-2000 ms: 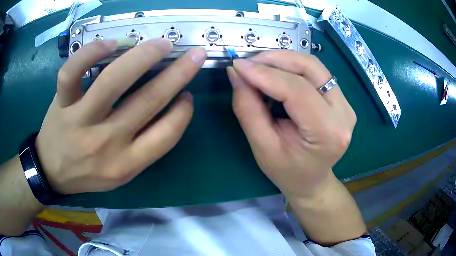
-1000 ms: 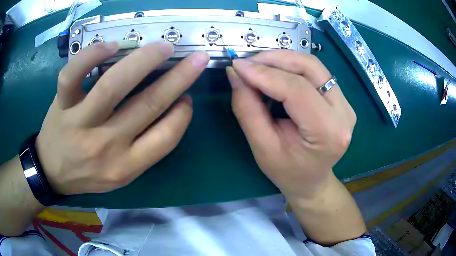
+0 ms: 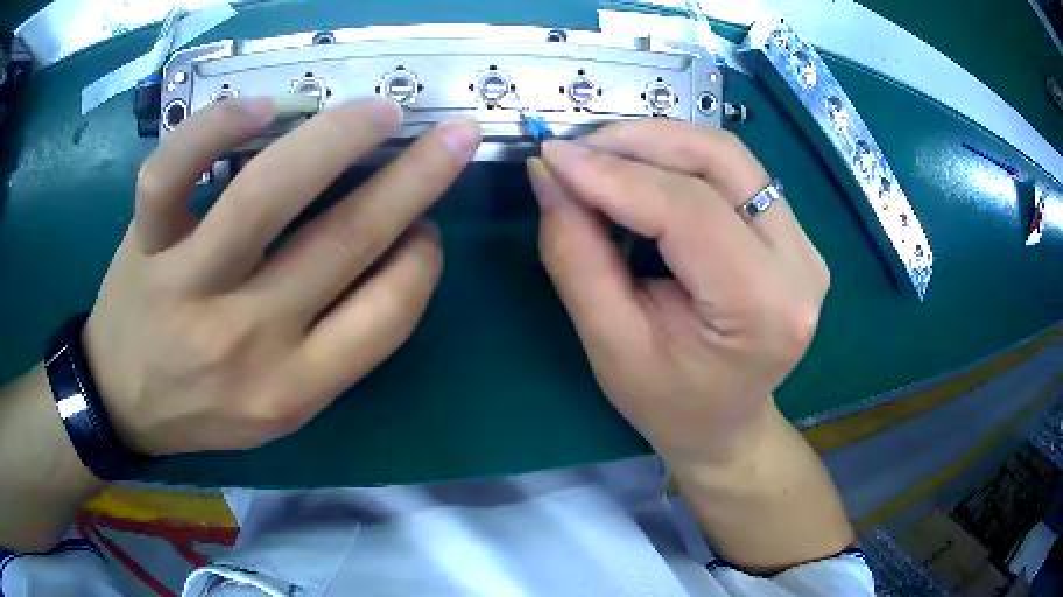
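The fixture with its long silver plate (image 3: 449, 103) lies across the bench, with a row of small round holes and a black fitting at its left end. My left hand (image 3: 262, 280) rests its fingertips on the plate's near edge, fingers spread. A pale short piece (image 3: 297, 105) shows by a left fingertip; I cannot tell if it is held. My right hand (image 3: 688, 268) pinches a tiny blue needle tip (image 3: 536, 125) between thumb and forefinger. Its thin end points at the plate just below the fourth hole from the left.
A shiny cover strip (image 3: 849, 152) lies slanted at the right on the green bench (image 3: 513, 397). Translucent tape (image 3: 146, 61) lies at the fixture's left end. A thin blue brush (image 3: 991, 156) and a white packet with a red mark (image 3: 1034, 215) are far right.
The needle tip has shifted slightly up and left towards the fourth hole. My left fingers have moved very slightly. The fixture and strip look the same.
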